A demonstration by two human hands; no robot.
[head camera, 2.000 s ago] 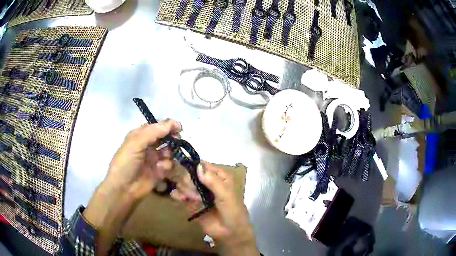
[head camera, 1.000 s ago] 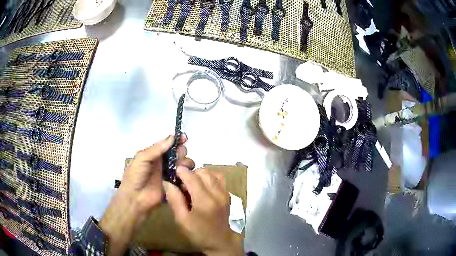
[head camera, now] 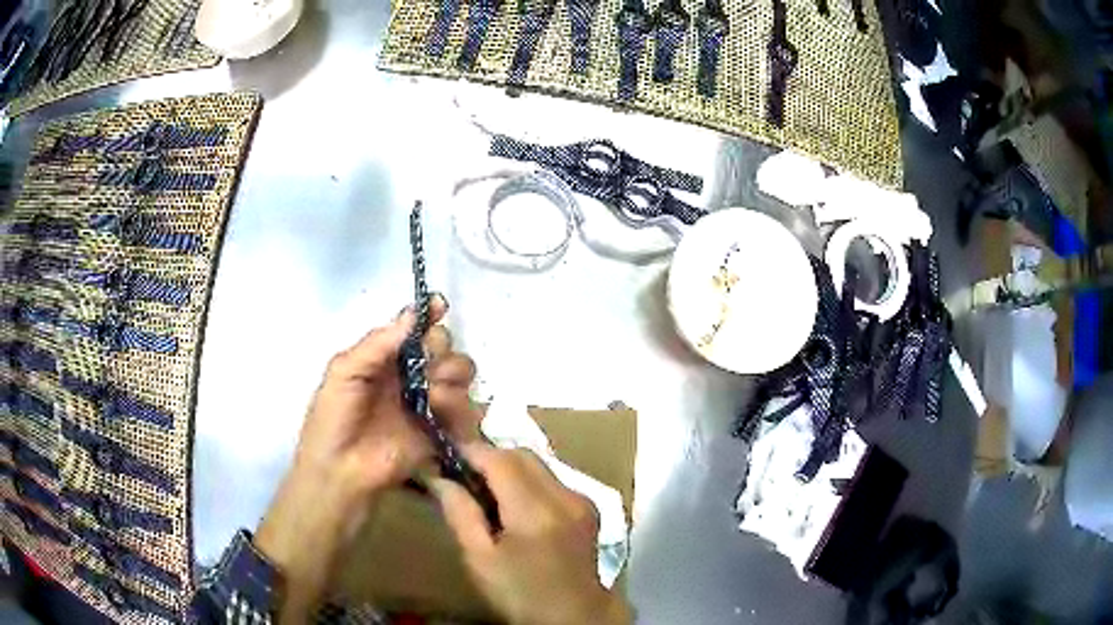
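A dark watch strap piece (head camera: 416, 348) is held edge-on between both hands, its far end pointing up and away. My left hand (head camera: 378, 403) grips it around the middle with thumb and fingers. My right hand (head camera: 525, 519) pinches its lower part between thumb and fingers. The face of its ring is turned out of sight. Below the hands is a brown cardboard pad (head camera: 598, 446) with a bent white strip (head camera: 531, 437) across it, partly hidden by my right hand.
Mesh mats with strap rows lie left (head camera: 226, 159) and at the back (head camera: 842, 98). A clear tape roll (head camera: 530, 220), two straps (head camera: 598, 171), a white bowl (head camera: 742, 291), a white tape roll (head camera: 897, 278), a strap pile (head camera: 842, 366) and a dark block (head camera: 858, 515) lie ahead and right.
The strap was tilted with its ring showing; now it stands edge-on. My right hand has moved down along it. The white strip shows more on the cardboard.
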